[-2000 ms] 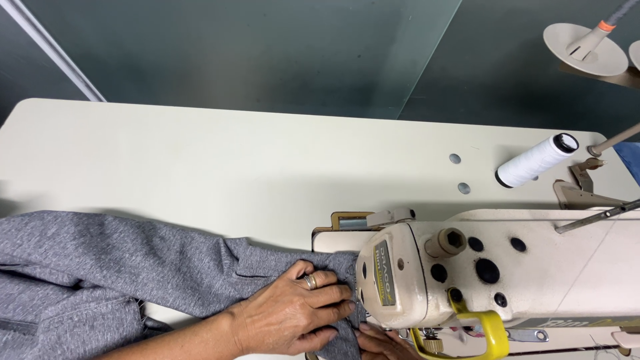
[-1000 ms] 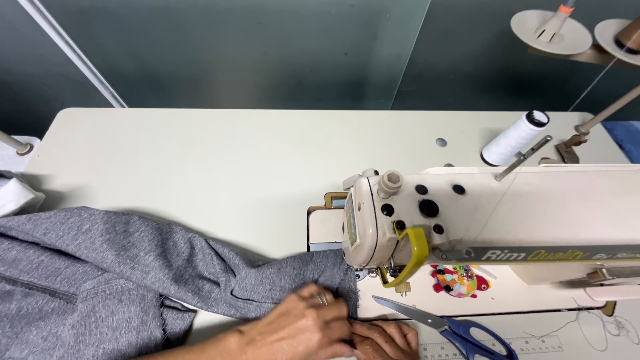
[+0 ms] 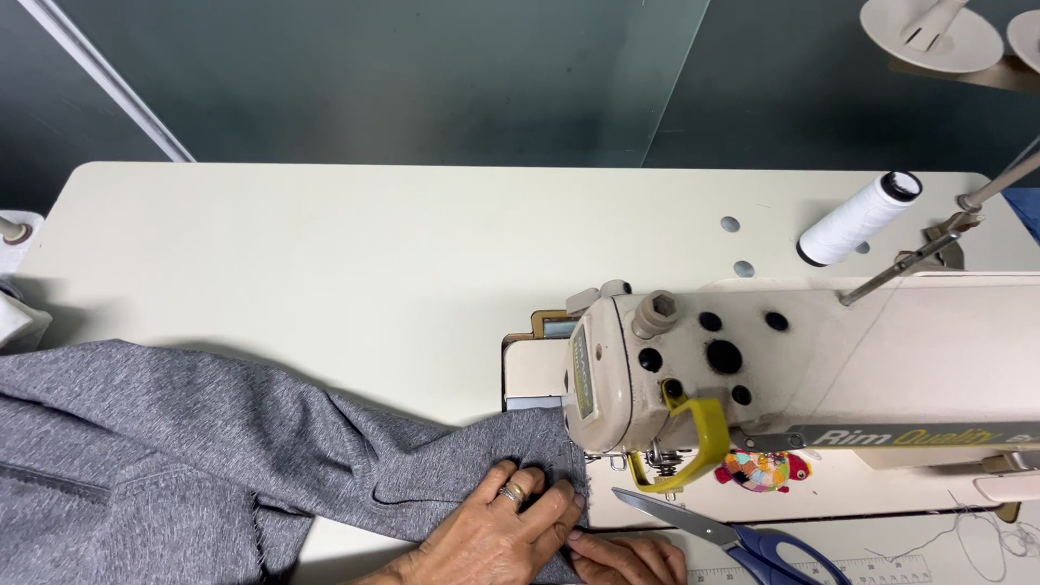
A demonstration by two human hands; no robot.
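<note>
Grey heathered knit fabric (image 3: 203,422), sewn in parts, stretches from the left edge to the head of an industrial sewing machine (image 3: 780,366). Two rings are on my left hand (image 3: 496,524), which presses on the fabric's right end with bent fingers, just left of the machine head. My right hand (image 3: 626,559) is beside it at the bottom edge, its fingertips at the fabric's raw edge; whether they pinch it is partly hidden. The needle and presser foot are hidden behind the head and its yellow guard (image 3: 703,447).
Blue-handled scissors (image 3: 731,536) lie right of my right hand, over a ruler (image 3: 886,569). A colourful turtle-shaped ornament (image 3: 760,470) sits on the machine bed. A white thread cone (image 3: 860,218) lies at the back right, near the thread stand (image 3: 995,183). Loose thread (image 3: 975,528) is at the right.
My hands stay at the fabric's right end beside the machine head. My left hand's fingers have shifted a little on the cloth. The view has moved, bringing the scissors and ornament into sight since the oldest frame.
</note>
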